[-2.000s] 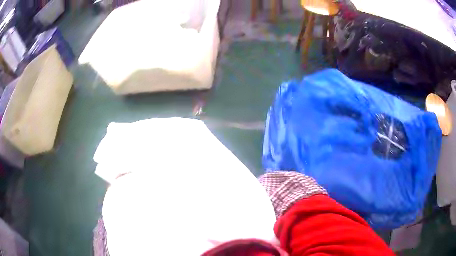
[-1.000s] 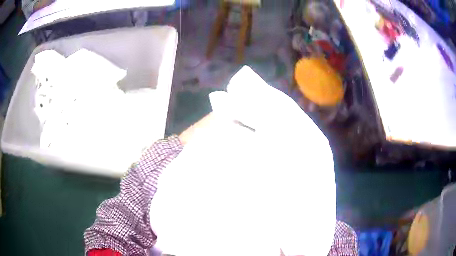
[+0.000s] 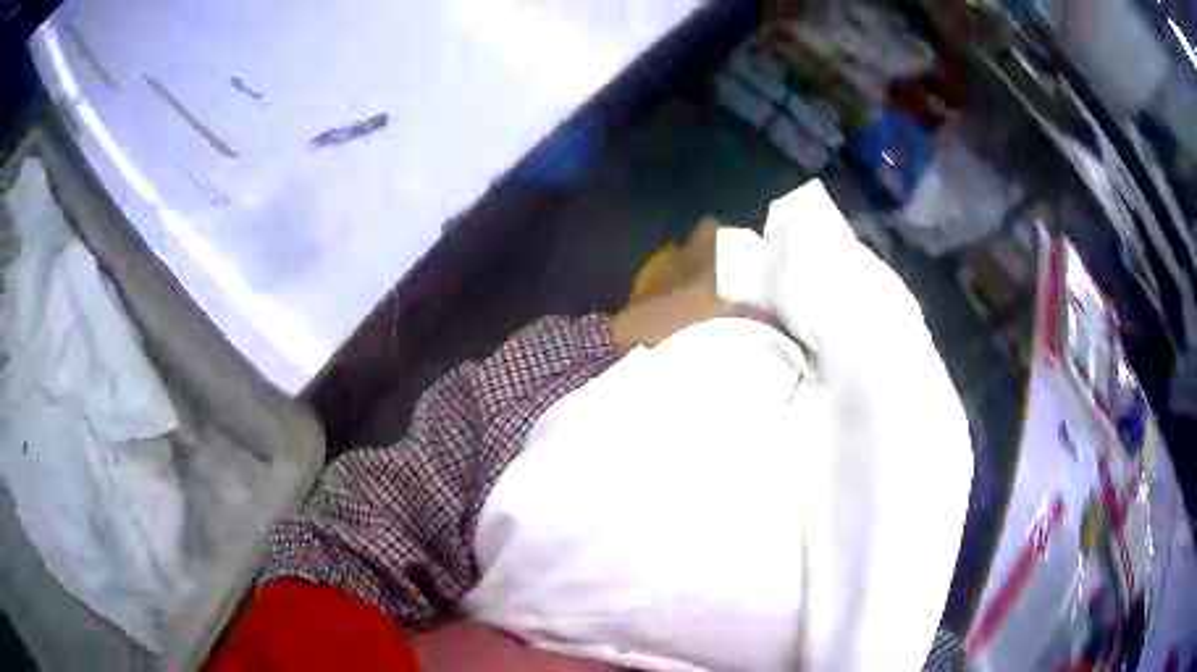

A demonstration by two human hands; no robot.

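A large white garment (image 3: pixel 683 499) lies bunched across my front, from the lower middle up to a folded corner at upper right. My left hand (image 3: pixel 672 313) reaches in from a checked sleeve. Its wrist and back show, and its fingers are hidden under the garment's upper fold, holding it up. My right hand is not visible; only a bit of checked sleeve shows at the garment's lower right edge.
A pale lilac table (image 3: pixel 328 197) with small dark tools (image 3: pixel 351 130) stands at upper left. A grey-white bin (image 3: pixel 250 473) holding white garments (image 3: pixel 92 433) is at left. Another table (image 3: pixel 1050 525) with coloured items is at right.
The view has swung, bringing the lilac table in at upper left and moving the bin to the left edge. The garment and my left arm now sit further right.
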